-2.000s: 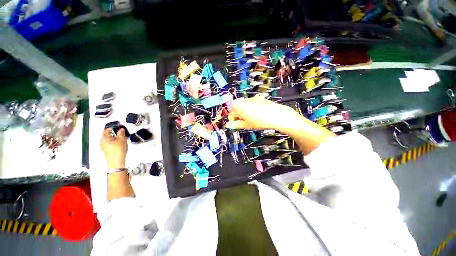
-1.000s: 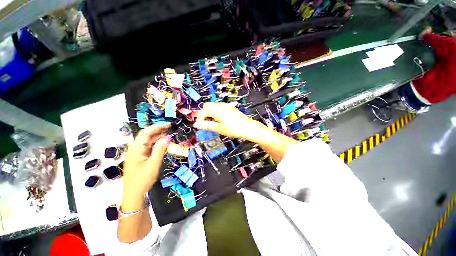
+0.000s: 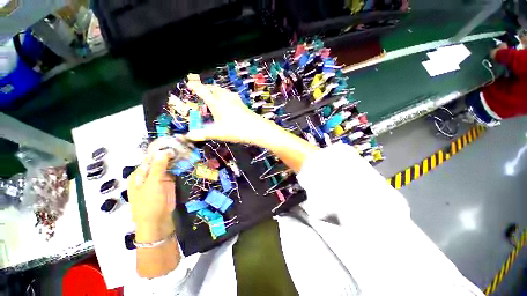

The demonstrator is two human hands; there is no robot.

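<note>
My left hand (image 3: 153,193) is at the left edge of the black tray (image 3: 254,215). Its fingers are closed on a blurred, pale and silvery small unit (image 3: 175,148). My right hand (image 3: 228,115) is above the tray's left half, thumb and fingers spread apart. Its fingertips overlap a yellow binder clip (image 3: 193,77); no firm grip shows. Loose blue clips (image 3: 218,200) and other coloured clips lie in a heap below the hands. Clamped units (image 3: 341,124) stand in rows at the tray's right. Dark watch-like units (image 3: 108,185) lie on the white sheet (image 3: 89,136).
Clear bags of small parts (image 3: 51,191) lie far left. A red round thing (image 3: 86,281) is below the bench. A blue bin (image 3: 16,72) is upper left. Dark trays (image 3: 173,34) stand behind. White papers (image 3: 446,59) lie on the green bench. A person's red sleeve (image 3: 513,75) shows right.
My right hand has moved from the middle of the clip heap up and left, and its fingers have spread. My left hand has shifted slightly left and down, with the silvery unit now showing.
</note>
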